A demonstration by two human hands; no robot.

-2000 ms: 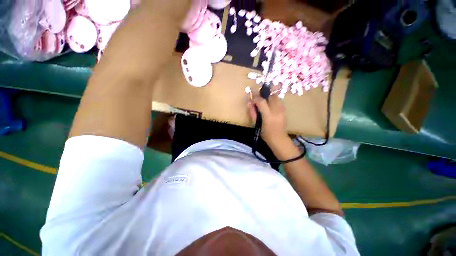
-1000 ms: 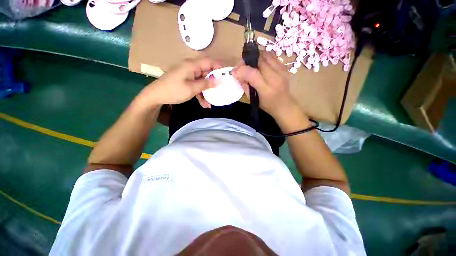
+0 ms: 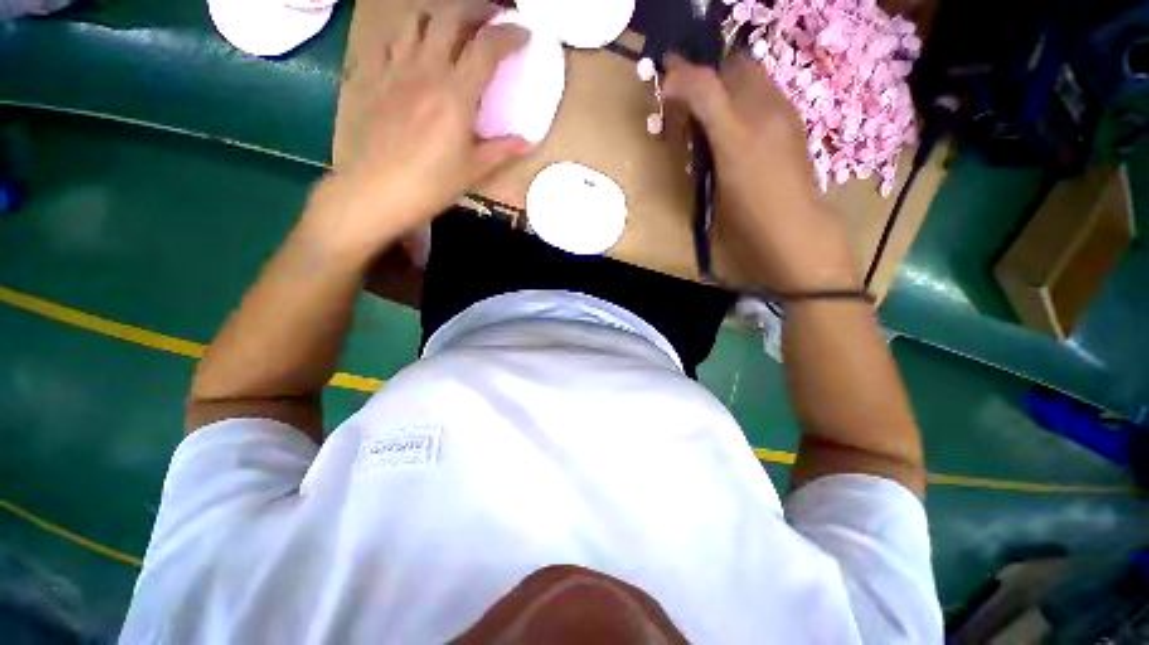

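A round white-pink cover (image 3: 577, 208) lies at the cardboard's near edge, touched by neither hand. My left hand (image 3: 422, 120) is spread at another pink cover (image 3: 522, 91), its thumb and fingers at the cover's left and lower edges; whether it grips it is unclear. My right hand (image 3: 756, 151), blurred, holds the dark soldering iron (image 3: 702, 208), whose front end is hidden or blurred. A pair of joined small pink pieces (image 3: 653, 95) is at its fingertips. The pile of small pink pieces (image 3: 838, 82) lies beyond my right hand.
More covers lie at the top (image 3: 582, 18) and upper left (image 3: 271, 23). The brown cardboard (image 3: 630, 151) lies under the work. The iron's cord (image 3: 819, 295) crosses my right wrist. A dark unit (image 3: 1008, 88) and a brown box (image 3: 1068, 252) stand at the right.
The round cover has left my hands and lies on the cardboard edge. My left hand has moved up to another cover. My right hand has moved up and right, with small pieces at its fingertips.
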